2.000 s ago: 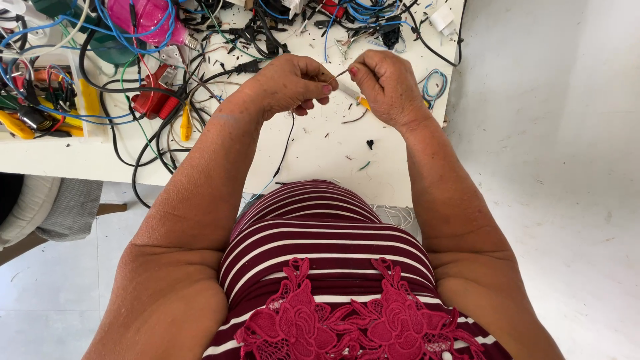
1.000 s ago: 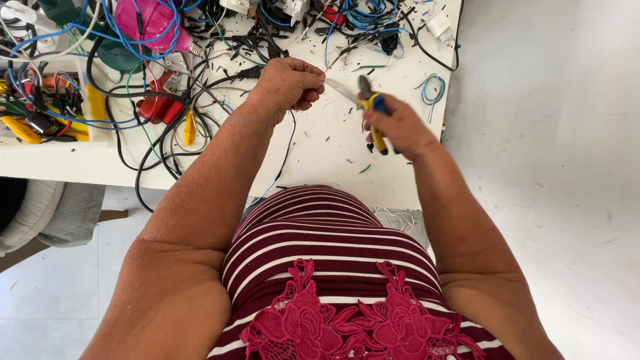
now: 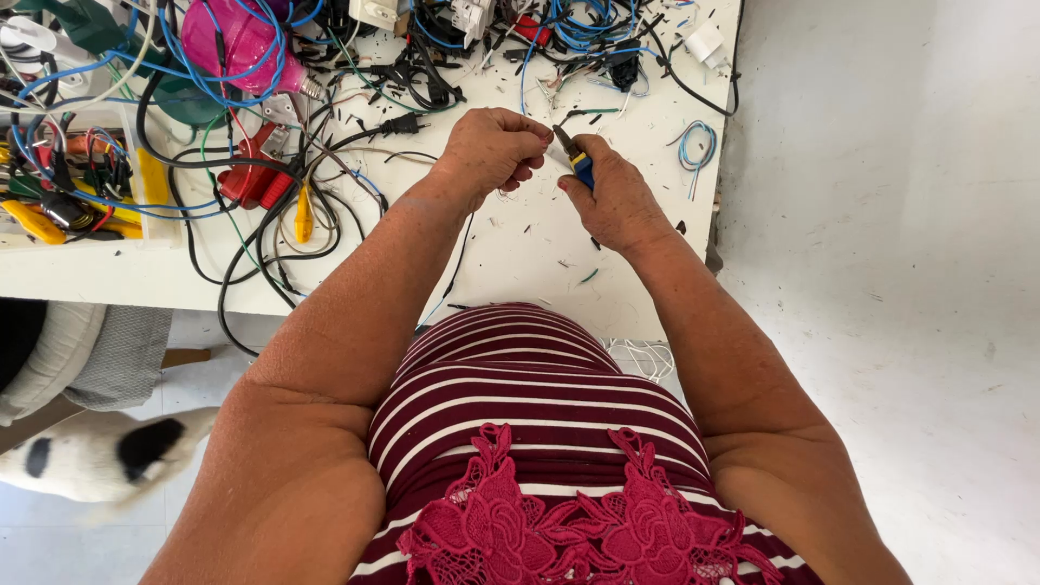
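Observation:
My left hand (image 3: pixel 496 150) pinches the end of a thin wire between thumb and forefinger. A dark cable (image 3: pixel 461 260) hangs below that hand toward the table's front edge; whether it is the same wire I cannot tell. Blue and yellow pliers (image 3: pixel 580 162) are gripped in my right hand (image 3: pixel 613 191), their metal jaws touching or almost touching the fingertips of my left hand at the wire's end. Between the two hands a pale strip shows on the table, partly hidden. Small wire scraps (image 3: pixel 589 276) lie scattered on the white tabletop below the hands.
Tangled cables and plugs (image 3: pixel 402 123) cover the table's back and left. A magenta bulb (image 3: pixel 231 41), a red plastic part (image 3: pixel 248 175) and a clear bin (image 3: pixel 154 231) of tools stand left. A coiled blue wire (image 3: pixel 695 150) lies right. A black and white animal (image 3: pixel 97 455) is on the floor.
Two seconds ago both hands were at the wire. One second ago the pliers were in my right hand, apart from my left; now their jaws are at its fingertips. The animal has come into view.

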